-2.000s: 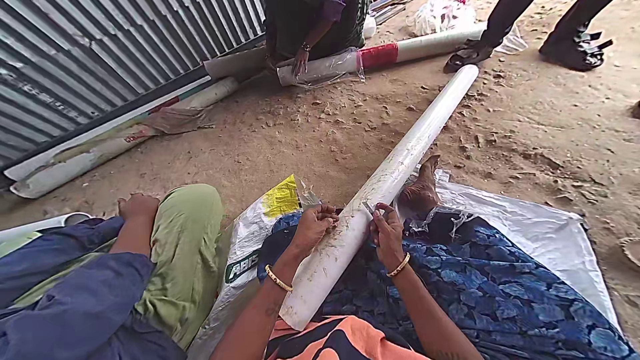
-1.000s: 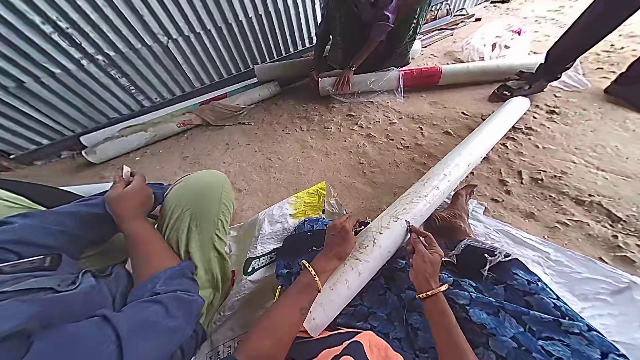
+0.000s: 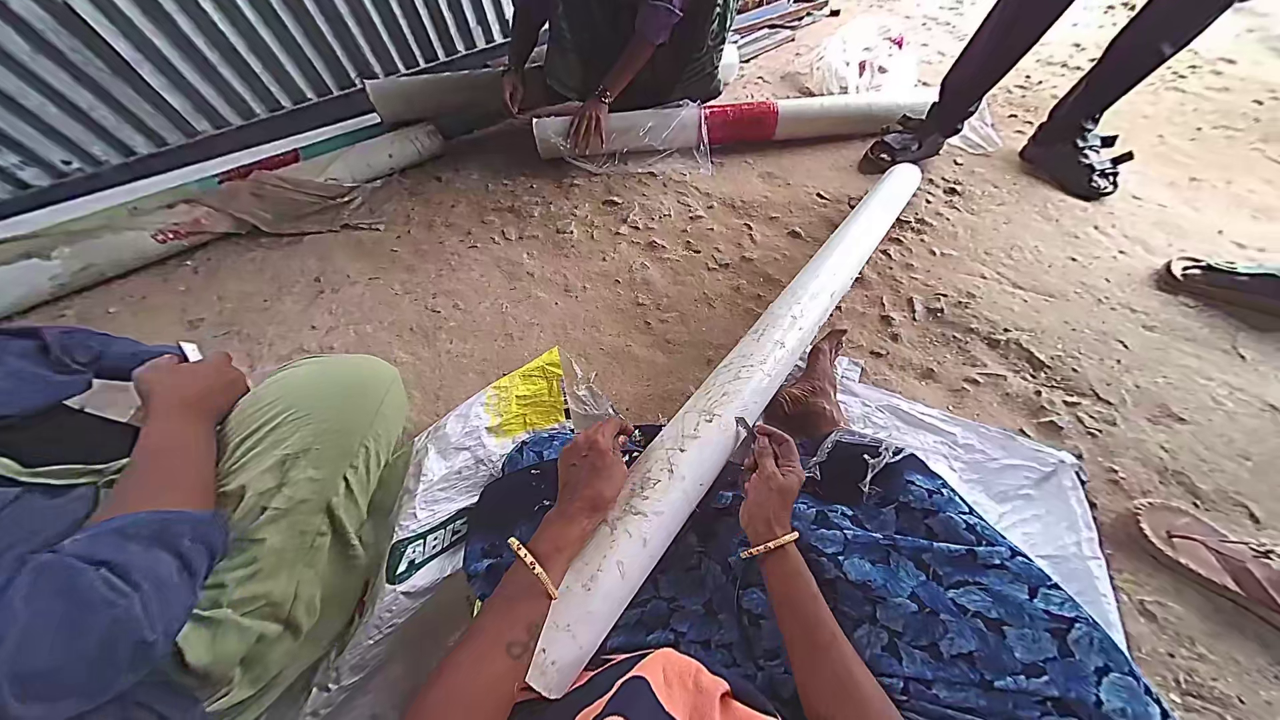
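Note:
A long white pipe (image 3: pixel 740 400) lies slantwise across my lap, its far end on the dirt near a standing person's sandal. Thin brownish scraps or marks cover its near half. My right hand (image 3: pixel 772 478) pinches a small thin metal blade (image 3: pixel 743 428) against the pipe's right side. On the opposite side, my left hand (image 3: pixel 596 468) rests by the pipe with its fingers curled; whether it pinches anything cannot be made out. Blue patterned cloth (image 3: pixel 900 570) covers my legs, and a bare foot (image 3: pixel 808 395) shows beside the pipe.
At left sits a person in green trousers (image 3: pixel 300 480), a small white piece in one hand. Another person handles a wrapped pipe (image 3: pixel 640 130) with a red band. More pipes (image 3: pixel 390 155) lie along the corrugated metal wall (image 3: pixel 200 80). White sacking (image 3: pixel 980 470) and a loose sandal (image 3: pixel 1210 550) are on the ground.
The view has shifted somewhat. My left hand was on the pipe's upper surface two seconds ago and is now at its left side. The seated person's hand has moved off the raised knee.

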